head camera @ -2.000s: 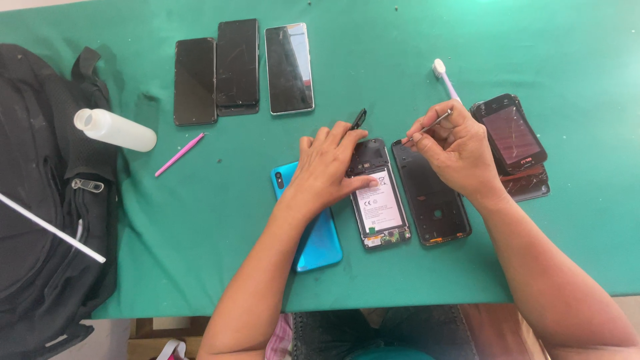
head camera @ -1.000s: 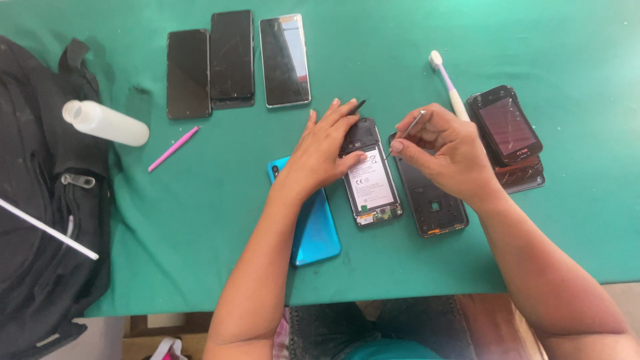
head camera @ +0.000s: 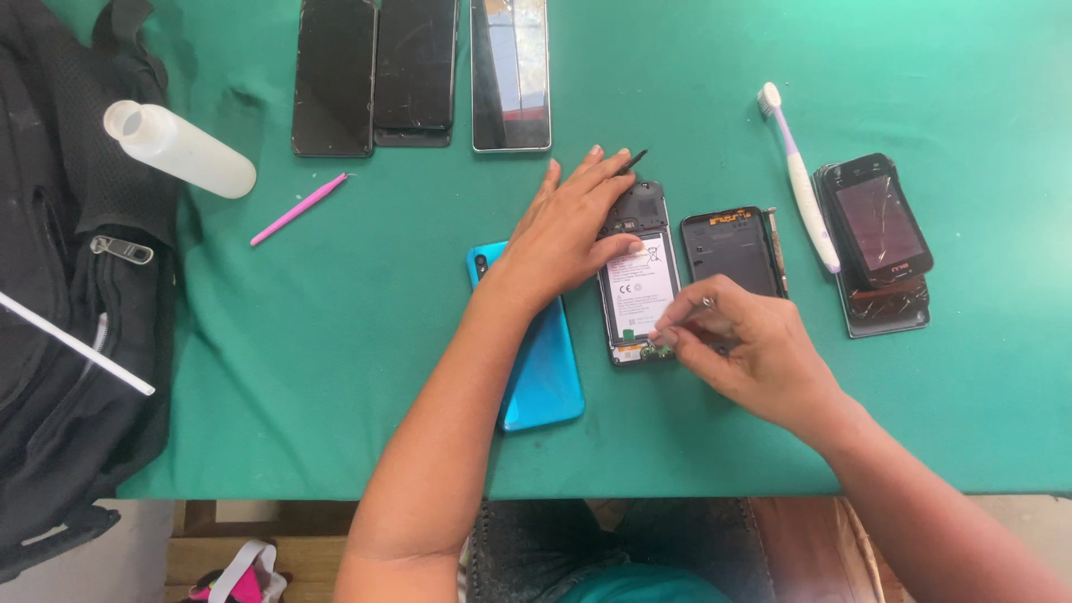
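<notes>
My left hand [head camera: 574, 234] lies over the left side of an opened smartphone [head camera: 643, 209], its thumb on the white-labelled battery [head camera: 641, 293]. A black pointed tool [head camera: 638, 159] sticks out by its fingertips; whether they hold it is unclear. My right hand [head camera: 745, 343] has thumb and index finger pinched at the phone's lower end, beside the exposed circuit board [head camera: 657, 352]; a metallic glint shows a slim tool, mostly hidden. A black phone cover [head camera: 729, 247] lies partly under this hand, a thin metal tool [head camera: 777, 251] along its right edge. A blue phone [head camera: 544, 368] lies under my left forearm.
Three dark phones [head camera: 335, 84] lie at the back, near a pink pen-like tool [head camera: 299, 209] and a white plastic bottle [head camera: 188, 155]. A black backpack [head camera: 75, 209] fills the left side. A toothbrush [head camera: 804, 184] lies beside stacked cracked phones [head camera: 879, 218] on the right.
My right hand has moved down from the cover's upper end to the opened phone's lower end. The cover's upper part and the thin metal tool beside it now show. My left hand stays on the phone.
</notes>
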